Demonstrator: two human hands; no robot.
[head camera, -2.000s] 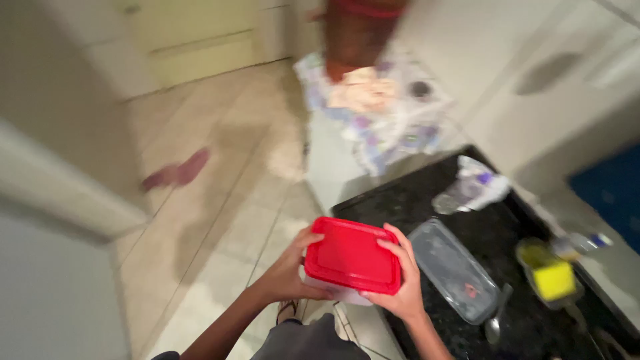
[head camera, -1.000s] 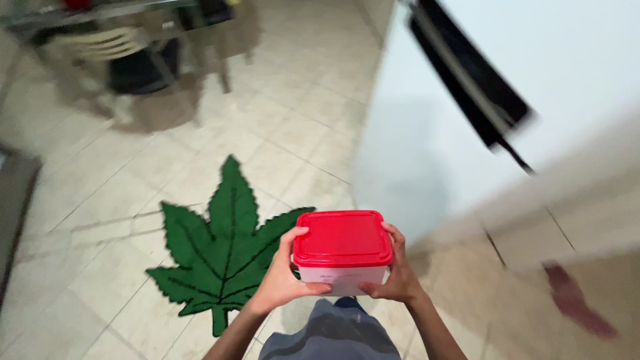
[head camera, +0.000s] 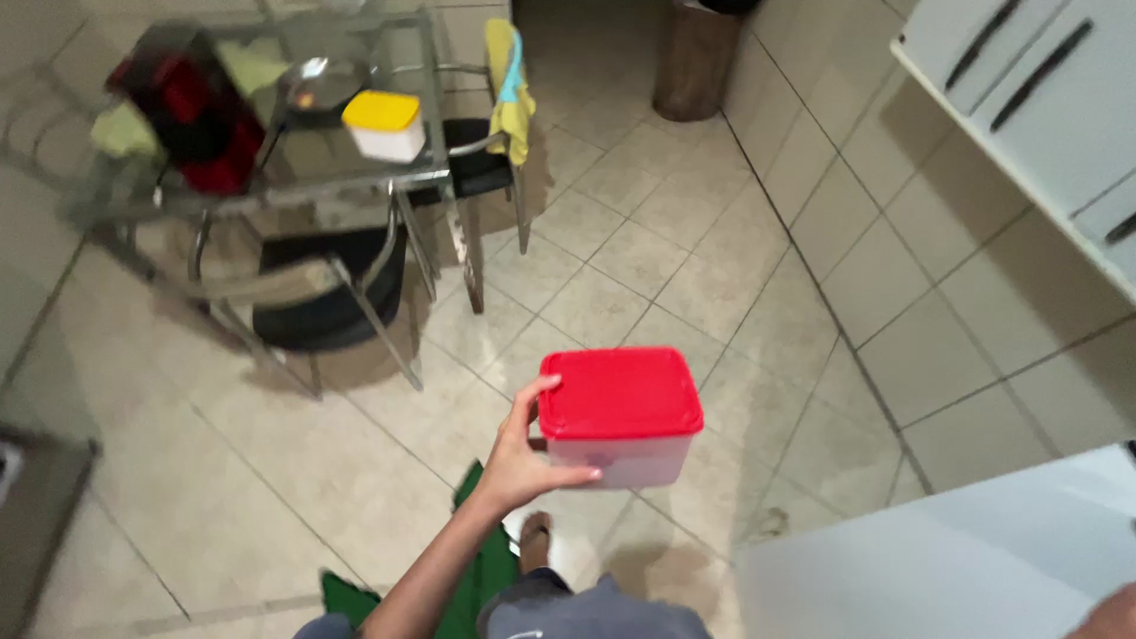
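Observation:
My left hand (head camera: 524, 453) grips a white plastic container with a red lid (head camera: 619, 392) by its left side, thumb on the front wall and fingers at the lid's edge. The container is level, with its lid on, held over the tiled floor. At the bottom right corner only a blurred part of my right hand (head camera: 1108, 616) shows, beside a white surface (head camera: 887, 568); its fingers are hidden. The container's right side has no hand on it.
A glass table (head camera: 311, 182) at the upper left bears a yellow-lidded container (head camera: 386, 124), a pan (head camera: 327, 87) and a red and black appliance (head camera: 191, 115). Two chairs stand by it. A green leaf-shaped rug (head camera: 479, 577) lies below; white wall cabinets (head camera: 1029, 80) hang upper right.
My right hand has let go of the container and moved off to the right; my left hand still holds it. The view has swung from the counter to the table area.

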